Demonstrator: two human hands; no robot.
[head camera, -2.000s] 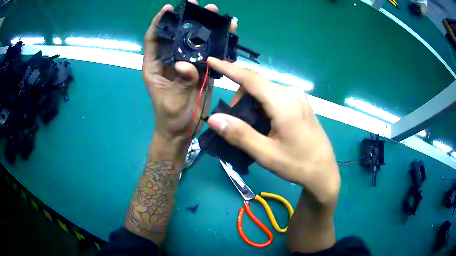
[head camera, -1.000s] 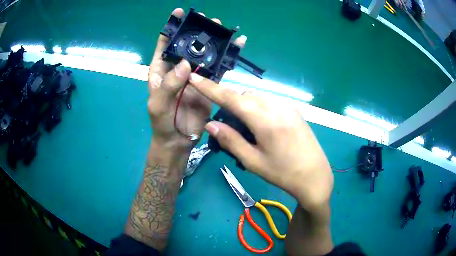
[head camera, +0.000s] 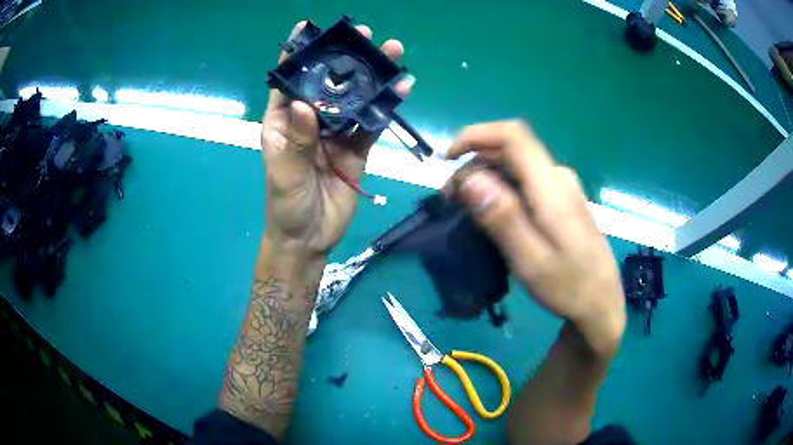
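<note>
My left hand (head camera: 300, 165) holds a black motor housing (head camera: 348, 74) up, its open side with the pale round centre facing me. A thin red lead wire (head camera: 343, 176) hangs from it over my palm, with a tiny white connector (head camera: 380, 201) at its end. My right hand (head camera: 530, 209), blurred, holds a black housing cover (head camera: 461, 261) to the right of the housing, apart from it. Scissors (head camera: 428, 349) with one red and one yellow handle lie on the bench below. A wrapped-head mallet (head camera: 335, 287) lies beside my left wrist, its black handle partly behind the cover.
A heap of loose black parts (head camera: 56, 182) lies at left. A waiting unit (head camera: 643, 278) and narrow black parts (head camera: 718, 339) lie at right. A white rail (head camera: 626, 224) with a post (head camera: 739, 200) borders the conveyor, which carries a black piece (head camera: 641, 31). A black scrap (head camera: 338, 380) lies near the scissors.
My right hand has moved away from the housing to the right with the cover. The housing has turned in my left hand, and the wire end now hangs further right. The black piece on the conveyor has shifted right.
</note>
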